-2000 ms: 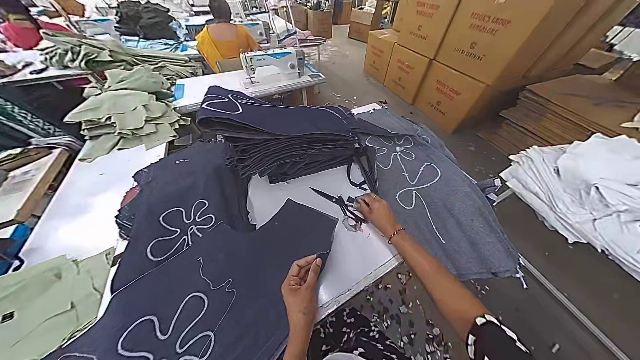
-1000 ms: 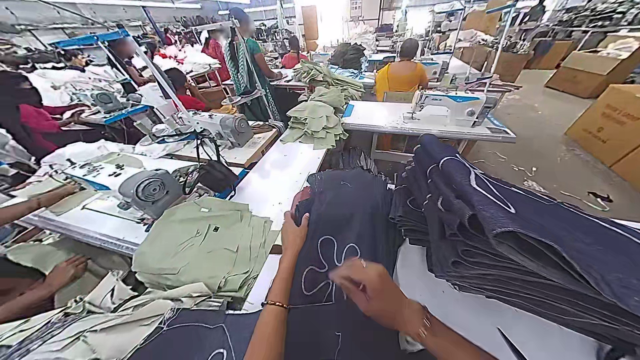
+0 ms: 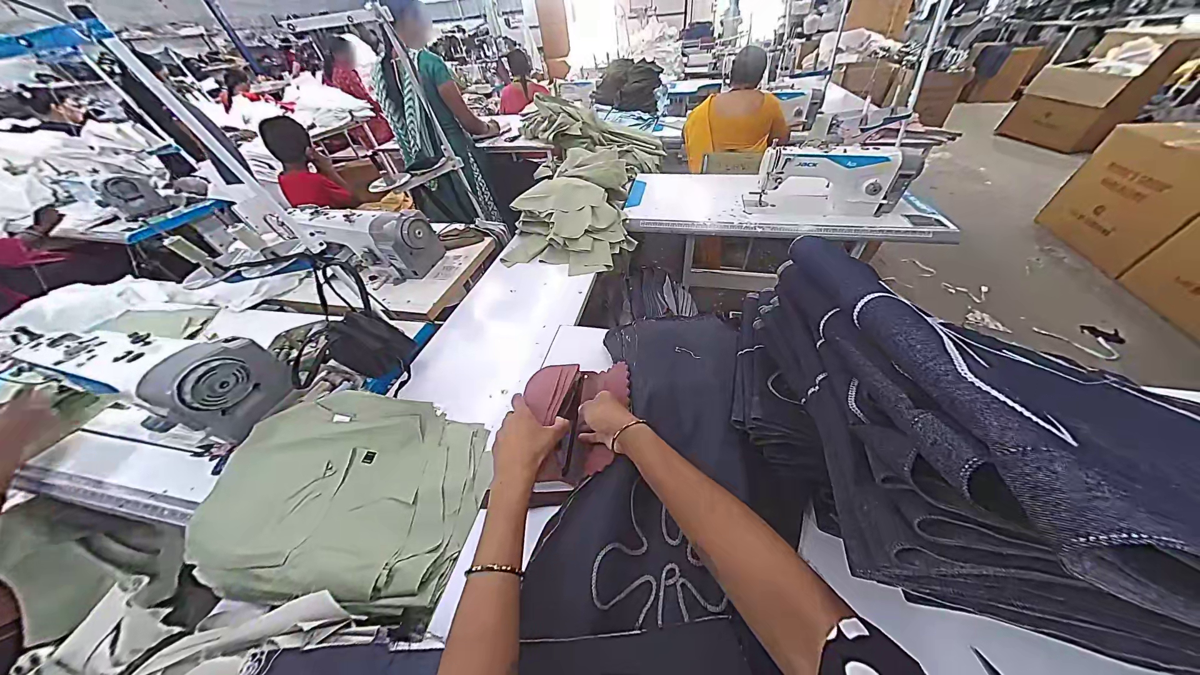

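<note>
My left hand (image 3: pixel 527 436) and my right hand (image 3: pixel 605 419) both grip a stack of reddish-pink fabric pieces (image 3: pixel 551 386) with scalloped edges, a dark gap running between their fingers. The pieces lie at the left edge of a dark denim panel (image 3: pixel 680 403), which bears a white looped flower outline near my forearms. To the right, a tall pile of folded denim pieces (image 3: pixel 937 487) with white stitched lines rests on the white table. At the bottom right, only a dark pointed tip of some tool shows.
Stacked light green fabric pieces (image 3: pixel 342 497) lie to my left, beside a sewing machine (image 3: pixel 202 380) and a co-worker's blurred hand (image 3: pixel 23 431). Ahead are more green pieces (image 3: pixel 581 202) and a white sewing machine (image 3: pixel 830 178). Cardboard boxes (image 3: pixel 1120 192) stand at right.
Both hands have moved from the denim panel onto the reddish-pink pieces and taken hold of them. Two seconds ago dark scissors lay by my right hand. The view has swung up and left since then.
</note>
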